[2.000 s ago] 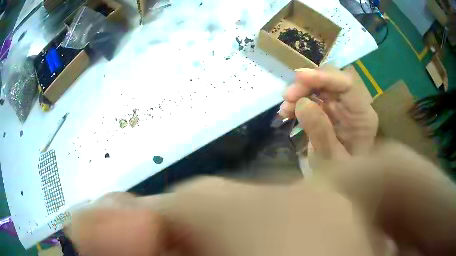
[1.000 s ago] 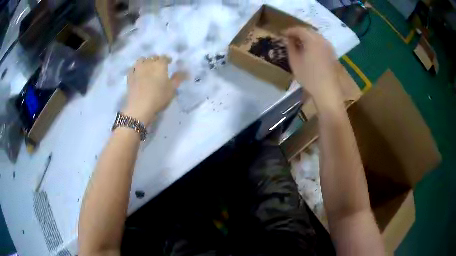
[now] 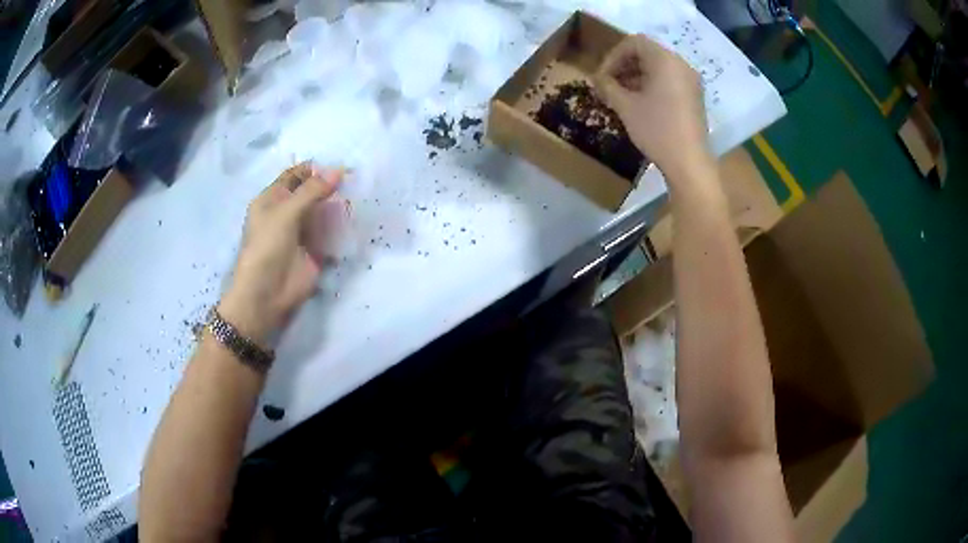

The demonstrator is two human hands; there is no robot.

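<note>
My left hand (image 3: 284,235), with a metal-band watch at the wrist, is over the middle of the white table (image 3: 425,278). Its thumb and fingers are together on a faint translucent plastic piece (image 3: 333,225), hard to see against the table. My right hand (image 3: 660,104) is over the right side of the cardboard parts tray (image 3: 552,157). Its fingertips are bent together above the dark heap (image 3: 582,119); whether they hold a small insert cannot be told.
Translucent pieces (image 3: 318,53) lie at the table's far side. Black bits (image 3: 454,132) lie left of the tray. A large open carton (image 3: 839,308) with white pieces is right of my lap. A second tray (image 3: 90,225), grey bag (image 3: 133,122), pen (image 3: 78,345) and grid sheet (image 3: 82,445) are left.
Both hands were close to the camera two seconds ago, then out over the table. Since one second ago, my left hand has drawn back from the pile with a piece; my right hand stays at the tray.
</note>
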